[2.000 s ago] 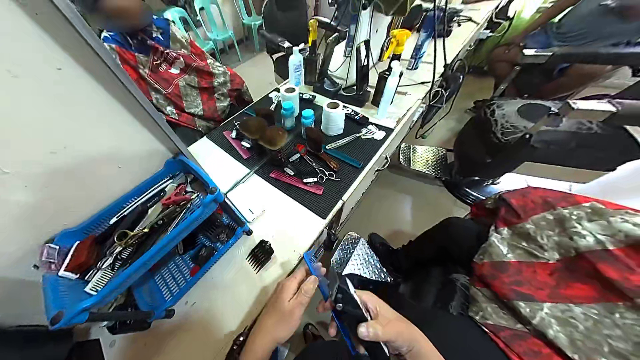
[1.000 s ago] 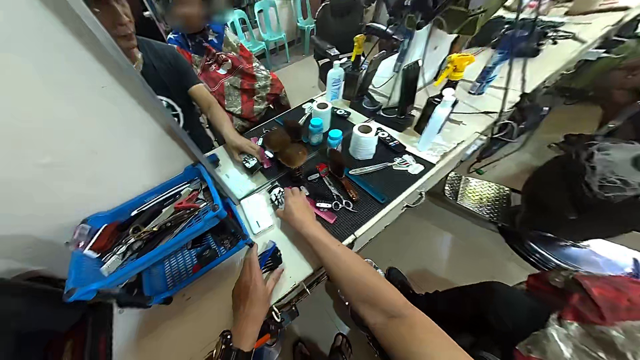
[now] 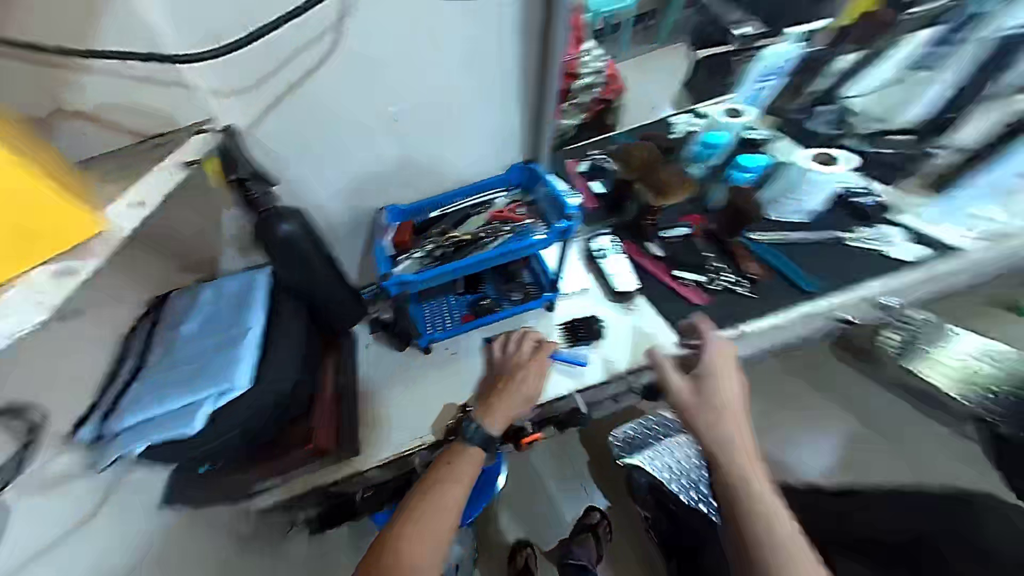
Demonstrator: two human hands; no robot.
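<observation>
My left hand [image 3: 516,372], with a wristwatch, is over the white counter, its fingers closed around a blue comb [image 3: 570,358]. A black clipper guard [image 3: 581,330] lies just beyond the comb. My right hand [image 3: 700,368] is at the counter's front edge, blurred, with thumb and fingers apart; whether it holds anything small cannot be told. A hair clipper [image 3: 614,264] lies on the counter beside the black mat [image 3: 848,272]. On the mat are a pink comb [image 3: 666,274], scissors [image 3: 724,276] and a teal comb [image 3: 780,264].
A two-tier blue plastic basket [image 3: 472,268] full of tools stands against the mirror wall. Left of it are a folded light-blue cloth [image 3: 192,344] on a black bag and a yellow object [image 3: 40,196]. Paper rolls [image 3: 808,184], brushes [image 3: 652,180] and bottles stand at the right.
My right hand has drawn back from the clipper on the counter to the front edge. The blue comb now shows in my left hand. The view has swung left.
</observation>
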